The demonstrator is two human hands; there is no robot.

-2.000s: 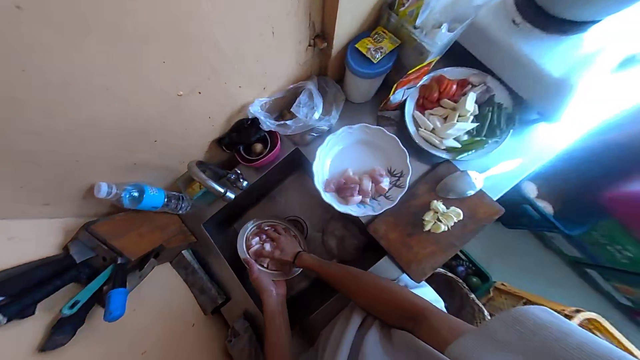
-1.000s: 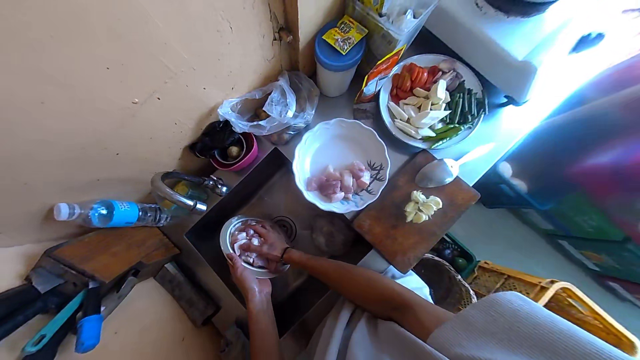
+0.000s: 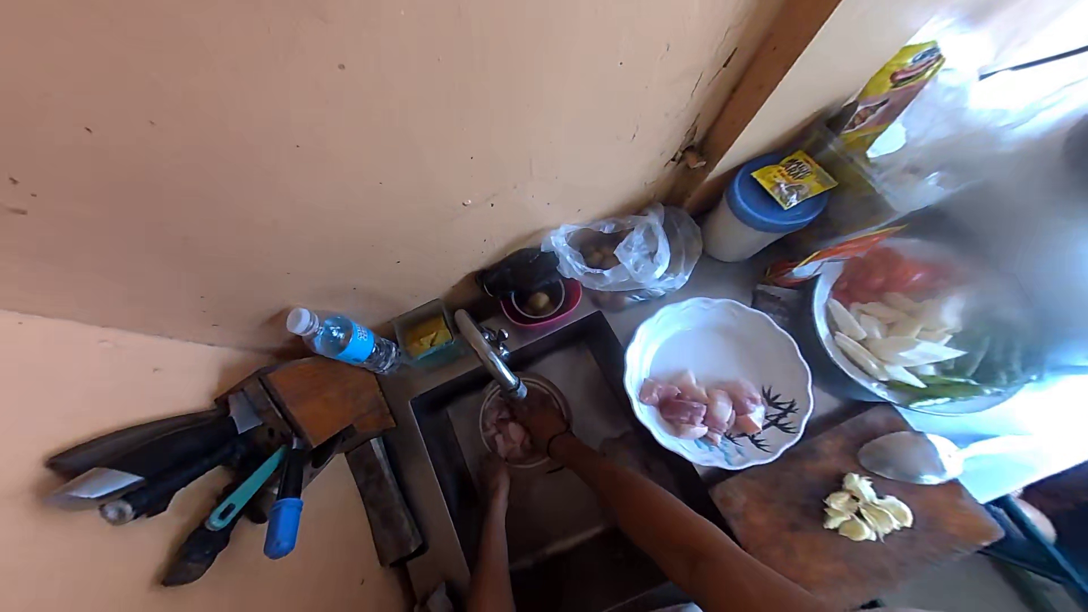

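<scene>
Under the faucet (image 3: 490,353) in the metal sink (image 3: 595,361) is a round bowl (image 3: 561,399) with pieces of raw meat (image 3: 510,435) in it. My left hand (image 3: 493,476) is at the bowl's near rim; its fingers are mostly hidden, so its grip is unclear. My right hand (image 3: 541,418) reaches into the bowl beside the meat, below the spout, with its fingers partly hidden. On the counter right of the sink, a white scalloped plate (image 3: 722,331) holds more raw meat chunks (image 3: 701,406).
A wooden cutting board (image 3: 765,510) bears garlic cloves (image 3: 865,508) and a metal spoon (image 3: 909,457). Behind it stands a plate of cut vegetables (image 3: 901,340). Left are a knife block (image 3: 331,395) with knives and a plastic bottle (image 3: 344,340). A plastic bag (image 3: 633,255) and blue-lidded container (image 3: 752,212) line the wall.
The bowl and both hands have moved under the faucet spout; earlier they were nearer the sink's front left. The view has shifted too.
</scene>
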